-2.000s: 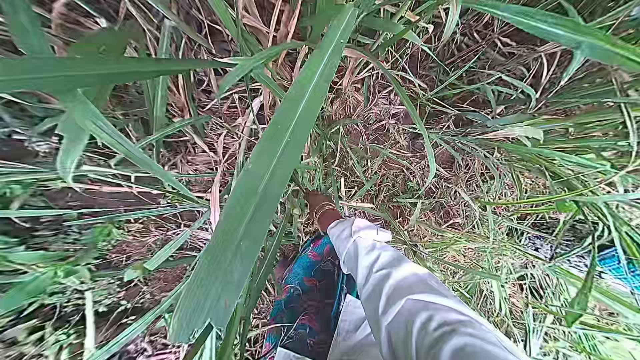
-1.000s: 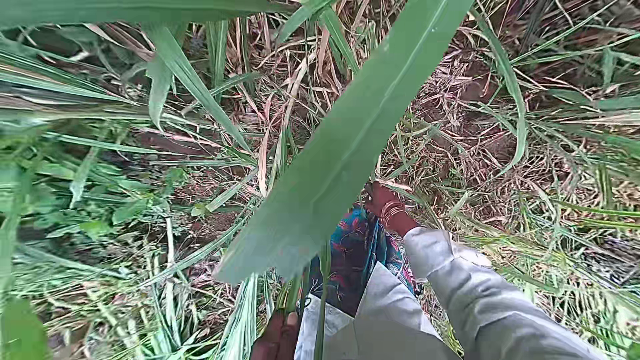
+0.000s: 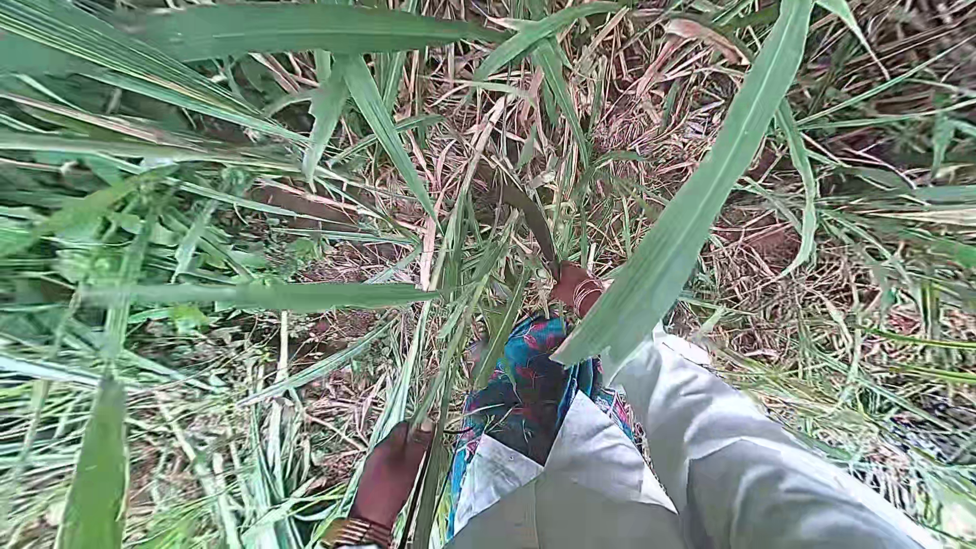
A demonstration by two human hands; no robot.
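My right hand, with bangles at the wrist and a white sleeve behind it, is closed around the near end of a dark curved blade, likely a sickle. The blade points up and left among the grass stalks. At the lower left my left hand, bangles at its wrist, grips a bunch of long green grass blades that run upward towards the sickle. Where the blade's far end lies among the stalks is hard to tell. One broad green leaf hangs close to the camera and partly covers the right forearm.
Tall green leaves cross the upper left. Dry, straw-coloured litter covers the ground on the right. Cut-looking green grass lies at the lower left. A blue patterned cloth and a white garment are below my hands.
My left hand, only partly in view at the bottom edge one second ago, now shows fully with grass in it. The dark curved blade has come into sight beyond my right hand.
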